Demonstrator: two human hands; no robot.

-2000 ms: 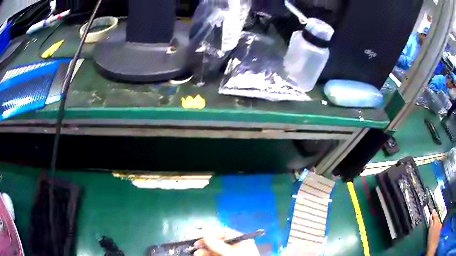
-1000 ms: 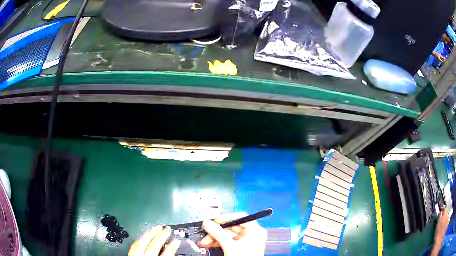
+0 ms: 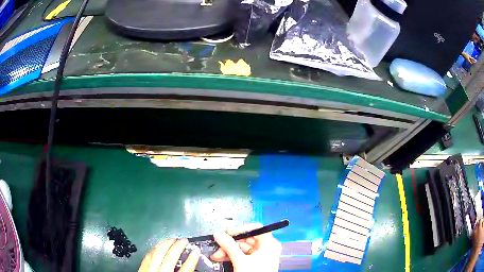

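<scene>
A dark phone-sized housing point(image 3: 204, 247) lies at the bottom edge, partly covered by both hands and cut off by the frame. My left hand point(image 3: 167, 257) holds its left side, fingers bent over it. My right hand point(image 3: 248, 254) holds a slim black pen-like tool point(image 3: 265, 229), its free end pointing up and right; its working tip is hidden by the fingers over the housing. A clump of small black parts point(image 3: 121, 242) lies left of the hands. A column of tan-grey strips on blue-edged backing point(image 3: 354, 212) lies to the right.
Blue film point(image 3: 286, 196) lies on the green mat behind my right hand. A black tray point(image 3: 57, 212) is at left, a pink object point(image 3: 8, 239) at the left edge. Stacked black trays point(image 3: 451, 199) stand beyond the yellow line point(image 3: 404, 223). A raised shelf edge point(image 3: 223, 83) crosses above; another person's hand point(image 3: 477, 234) shows at right.
Since two seconds ago the view has tilted down and my left hand has come onto the housing. Over the last second both hands stay nearly in place on it.
</scene>
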